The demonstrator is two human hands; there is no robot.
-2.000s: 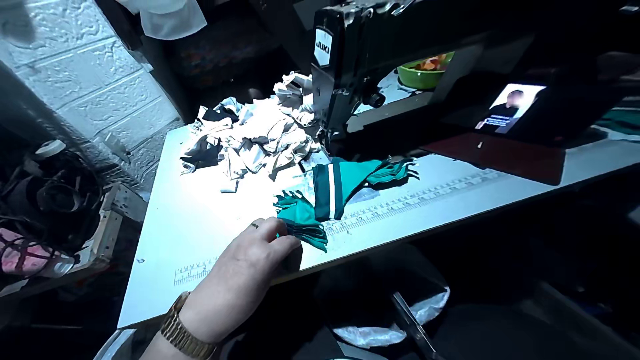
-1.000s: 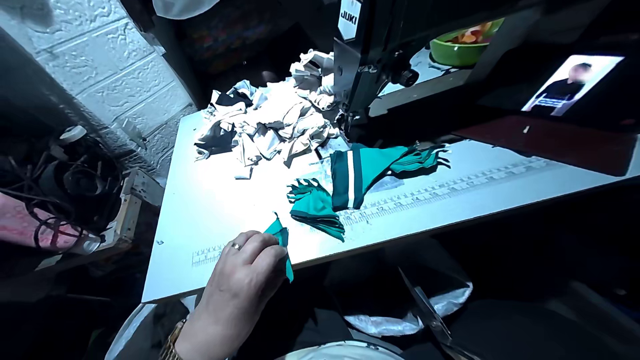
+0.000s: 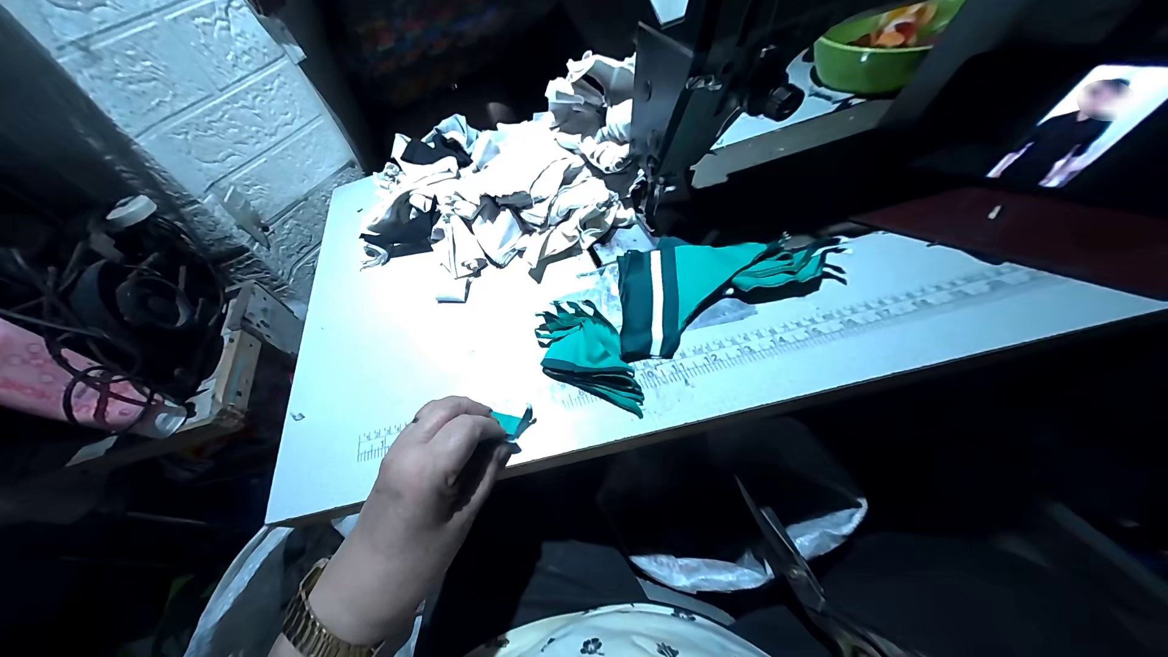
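Note:
My left hand [image 3: 443,461], with a metal watch band at the wrist, pinches a small green fabric piece [image 3: 513,422] at the front edge of the white sewing table [image 3: 338,347]. To its right lies a folded stack of green fabric pieces [image 3: 593,356]. Beside that stack is a larger green bundle [image 3: 698,287] with a dark band and a white stripe. Scissors [image 3: 789,557] point up from the lower right, below the table edge; their handles are dim. My right hand is not visible.
Behind the fabric stands a sewing machine [image 3: 680,109], with a heap of white and dark fabric scraps [image 3: 520,192] at its left. A green bowl [image 3: 867,64] and a lit screen [image 3: 1068,128] are at the upper right. Tangled cables [image 3: 100,365] lie far left.
My left hand has moved left from the green stack, holding one small green piece. The stack stays beside the striped bundle. The view has shifted closer to the table.

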